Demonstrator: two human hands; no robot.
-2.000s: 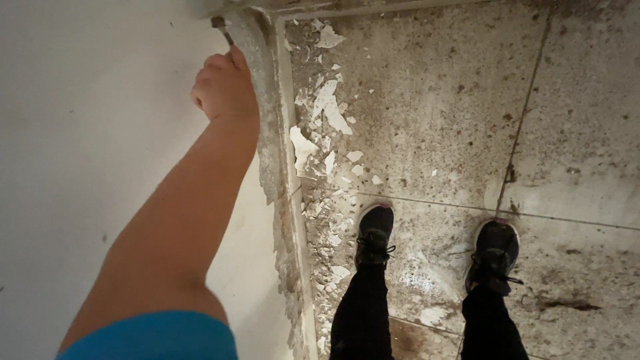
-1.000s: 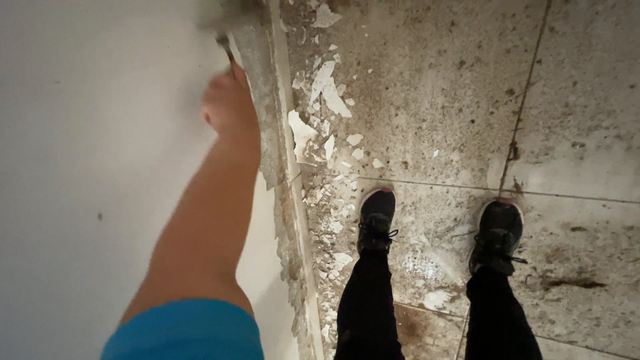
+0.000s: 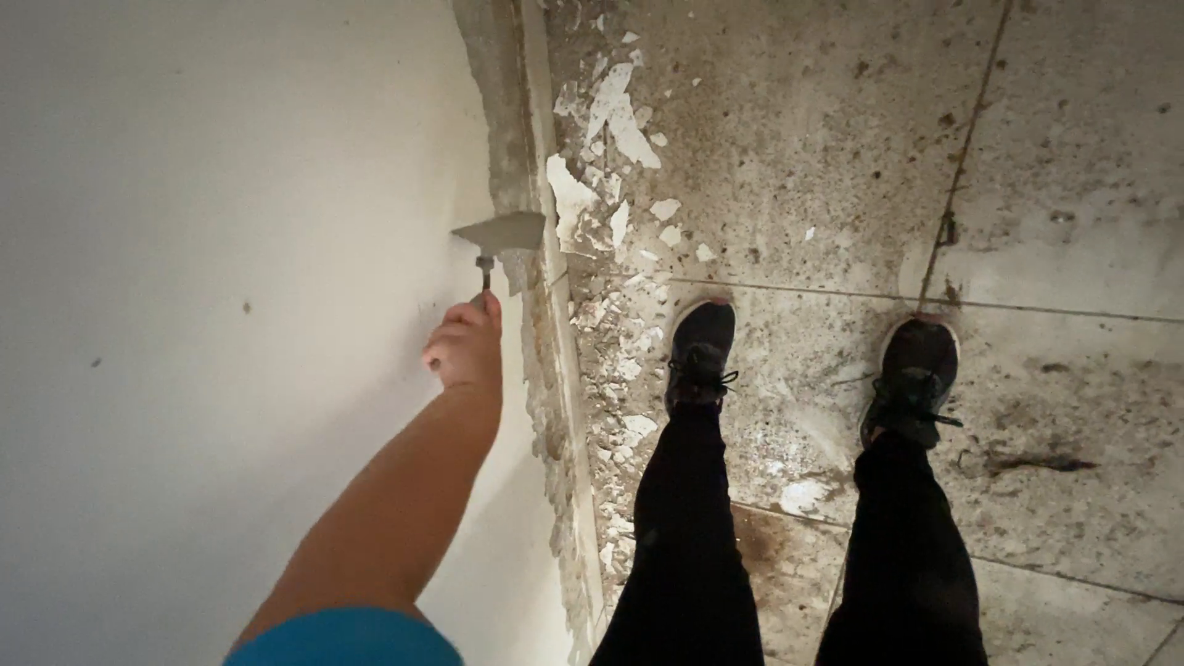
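Note:
My left hand (image 3: 462, 342) is closed around the handle of a trowel (image 3: 504, 233) with a broad grey metal blade. That blade lies at the base of the white wall (image 3: 240, 240), across a strip of bare grey plaster (image 3: 504, 120) where the paint has come off. One end of the blade reaches the ledge (image 3: 541, 120) that runs along the foot of the wall. Loose white paint flakes (image 3: 622, 116) lie on the floor just right of the ledge. My right hand is out of view.
Both my feet, in dark laced shoes (image 3: 703, 351), stand on the stained tile floor (image 3: 795, 185) right of the wall. Smaller flakes and crumbs (image 3: 629, 370) are scattered between the ledge and the nearer shoe. Dark joints cross the floor.
My left hand has moved with the trowel along the foot of the wall, back toward my feet. The blade, blurred or mostly hidden before, now shows plainly. The view has shifted somewhat.

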